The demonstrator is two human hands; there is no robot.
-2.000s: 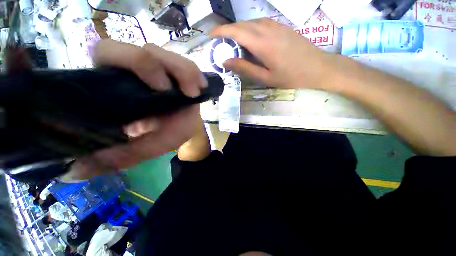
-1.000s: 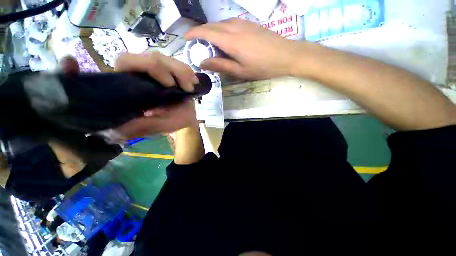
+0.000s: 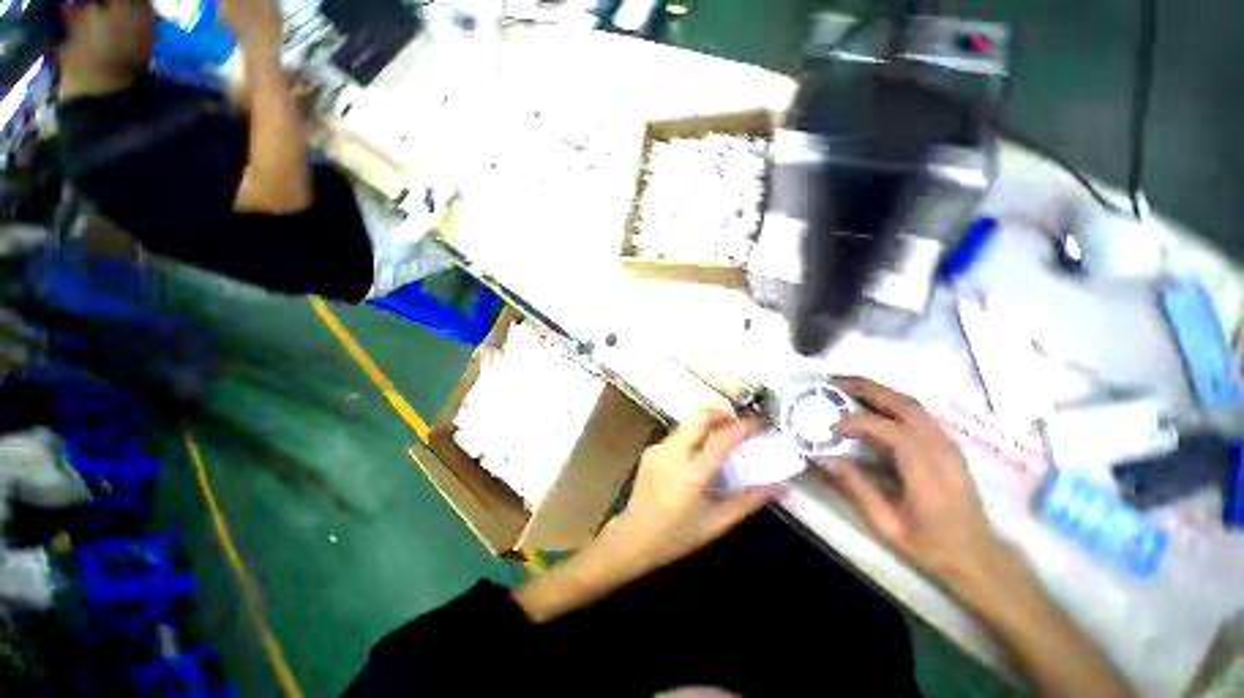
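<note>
A white device with a round spoked head (image 3: 819,417) and a pale handle (image 3: 761,461) is held at the bench's front edge. My left hand (image 3: 692,477) grips it at the handle side. My right hand (image 3: 911,477) has its fingers at the round head; its thumb and fingertips touch the rim. The black electric screwdriver (image 3: 853,205) hangs blurred above the bench, nose down, just beyond the device, with no hand on it. Details inside the handle are too blurred to tell.
A carton of small white parts (image 3: 703,198) stands on the bench beside the grey metal feeder (image 3: 962,150). Light-blue packets (image 3: 1102,522) and a blue cylinder (image 3: 969,248) lie at right. A carton of white pieces (image 3: 525,423) stands below the bench edge. Another person (image 3: 205,177) sits at far left.
The view has swung left. The left hand has let go of the screwdriver, which now hangs free, and has taken hold of the device's handle side. The right hand remains at the round head.
</note>
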